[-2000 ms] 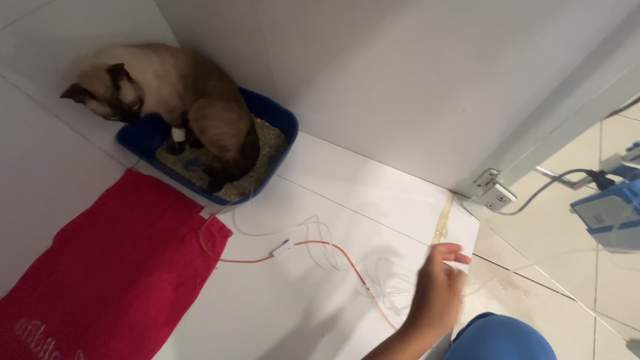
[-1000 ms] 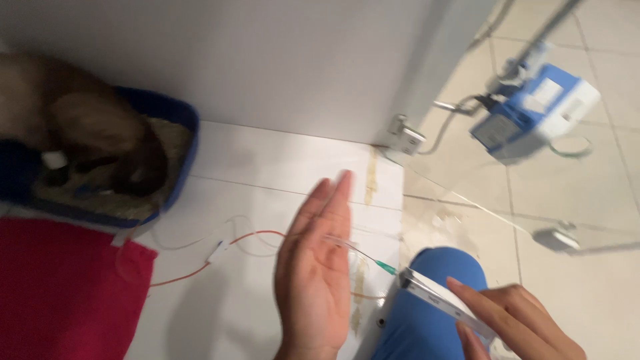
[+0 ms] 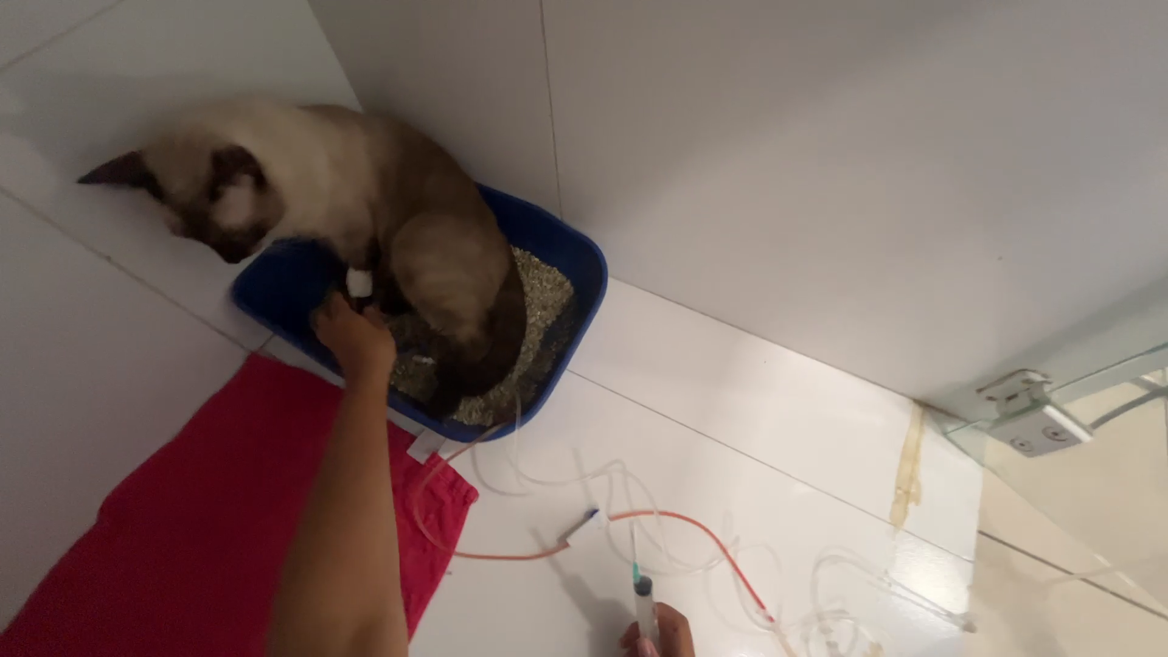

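Note:
A cream and brown cat (image 3: 447, 265) with dark ears crouches in a blue litter tray (image 3: 591, 292) holding granular litter (image 3: 543, 297). White wrapping (image 3: 359, 282) circles its front leg. My left hand (image 3: 358, 339) reaches over the tray's near edge, its fingers at or beside that leg; whether they grip it is hidden. At the bottom, my right hand (image 3: 671, 631) holds a syringe (image 3: 646, 610) with a green-hubbed needle pointing up the view. Thin tubing (image 3: 680, 514), partly red-orange and partly clear, runs over the white floor from the tray, with a small connector (image 3: 581, 525) in it.
A red cloth (image 3: 210, 493) lies beside the tray at lower left. Pale walls rise behind the tray. At right, a metal hinge (image 3: 1040, 424) holds a glass panel near the floor. A yellowish stain (image 3: 908, 465) marks the floor, and loops of clear tubing (image 3: 839, 566) lie below it.
My left hand has moved from near the syringe to the cat's front leg. My right hand still holds the syringe. The view has swung back toward the cat.

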